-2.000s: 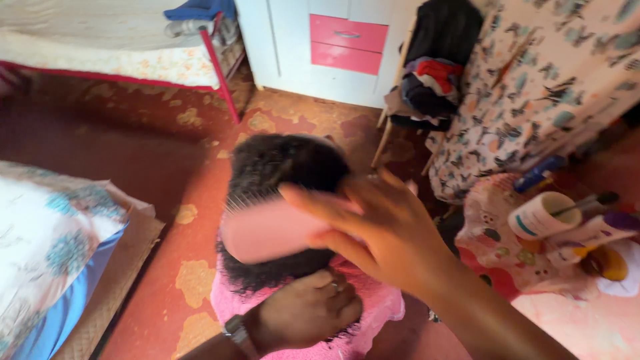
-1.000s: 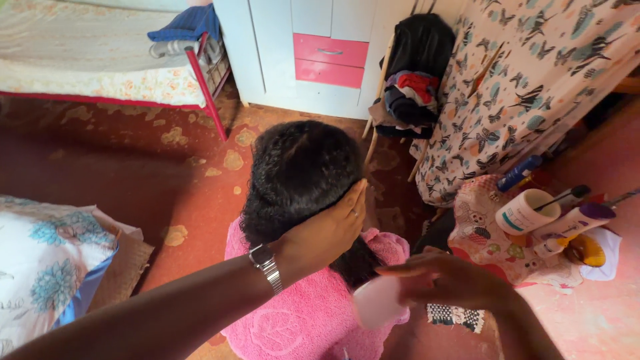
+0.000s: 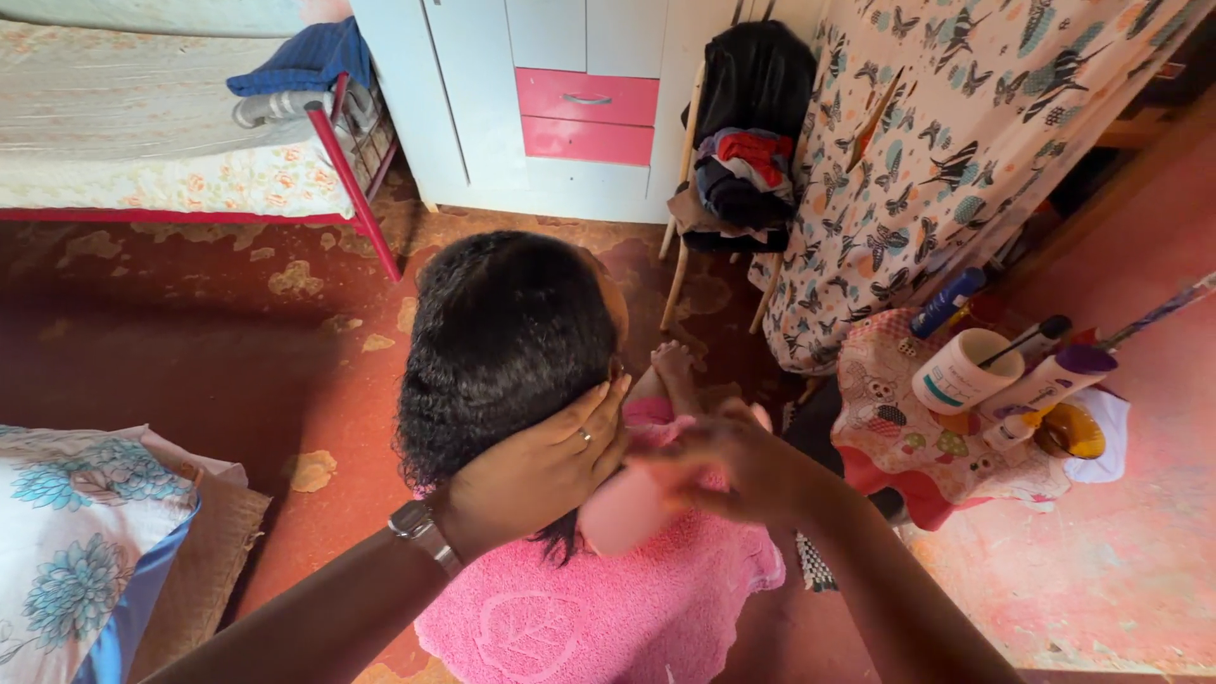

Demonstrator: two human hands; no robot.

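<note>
A seated person's dark curly hair (image 3: 503,332) fills the middle of the view, with a pink towel (image 3: 589,608) over the shoulders. My left hand (image 3: 541,465), with a ring and a metal wristwatch (image 3: 425,537), lies against the side of the head near the ear, over the hair. To its right, my right hand (image 3: 731,465) is blurred and holds a pink hairbrush (image 3: 627,511) just above the towel. The brush's bristles are hidden. A dark lock of hair hangs below my left hand.
At the right, a small cloth-covered table (image 3: 893,418) holds a white jar (image 3: 967,370), bottles and an amber bowl (image 3: 1071,430). A chair with clothes (image 3: 750,180) stands by a patterned curtain (image 3: 883,209). Beds are at the upper left (image 3: 285,171) and lower left (image 3: 76,560).
My left hand has gone from low by the towel to the side of the head. The brush has moved off the back of the head to the right, still in my right hand.
</note>
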